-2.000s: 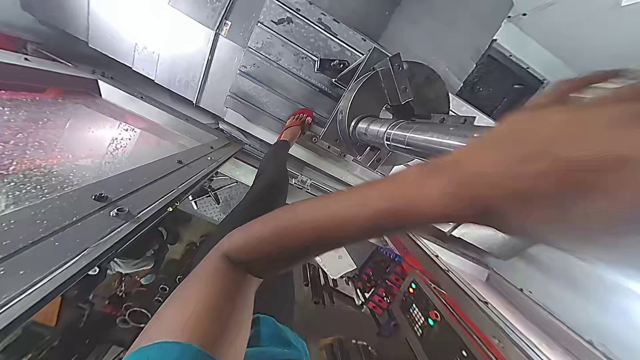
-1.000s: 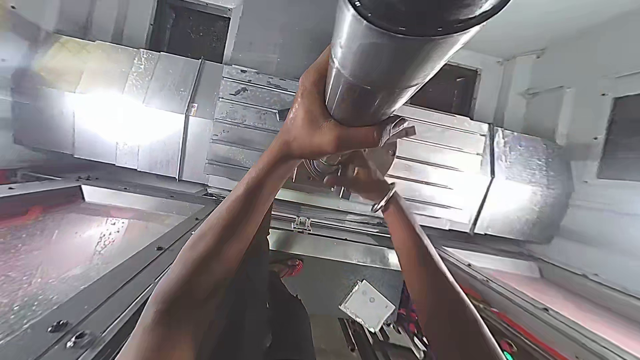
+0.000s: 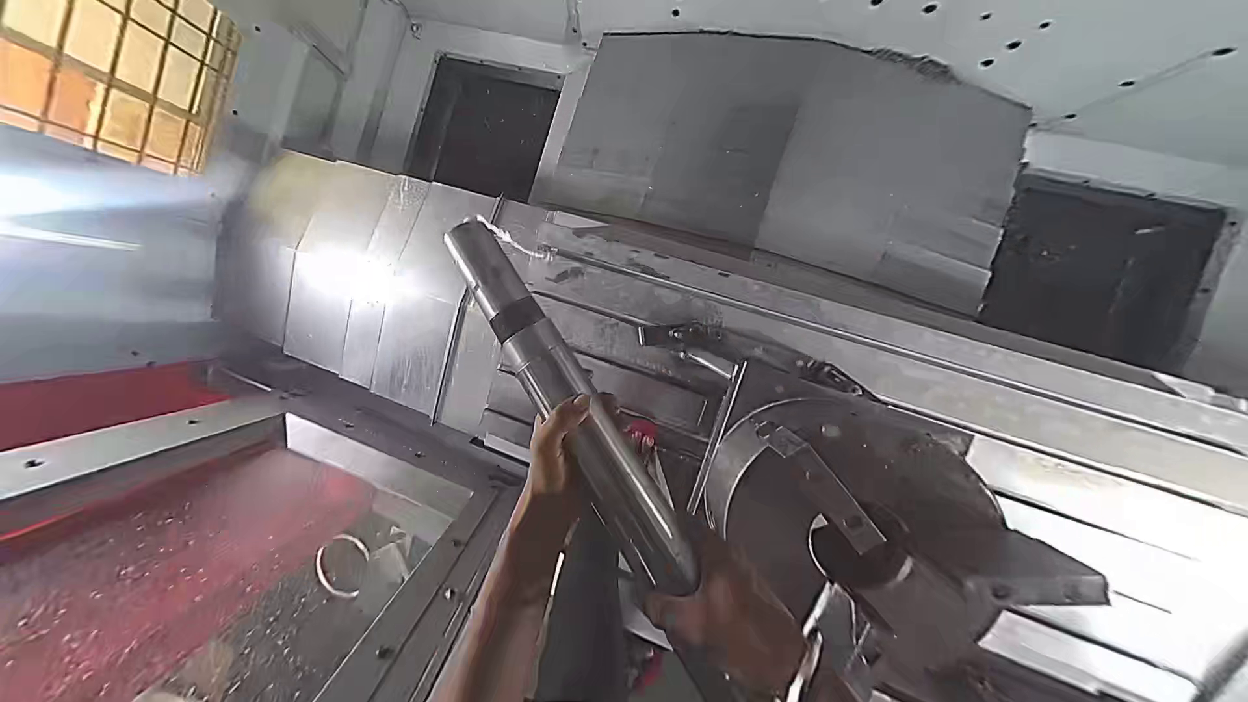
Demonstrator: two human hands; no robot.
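A long polished metal shaft (image 3: 561, 375) with a dark band near its upper end lies slanted across the middle of the view, free of the round fixture. My left hand (image 3: 558, 444) grips it around its middle. Around its lower end, my right hand (image 3: 726, 609) is closed, partly blurred. To the right of the shaft stands a round metal fixture (image 3: 770, 487) with a clamp bar (image 3: 829, 492) across its face and a central hole. Beneath them is the slotted machine table (image 3: 624, 380), partly hidden by the shaft and hands.
Sloped metal way covers (image 3: 390, 292) rise at the left behind the table. A machine door with a wet window (image 3: 195, 565) fills the lower left. A thin rod (image 3: 780, 322) runs along the back, and a large grey panel (image 3: 780, 156) stands behind.
The shaft, at the fixture two seconds ago and upright in both hands one second ago, now slants with its far end toward the upper left. The view has swung strongly.
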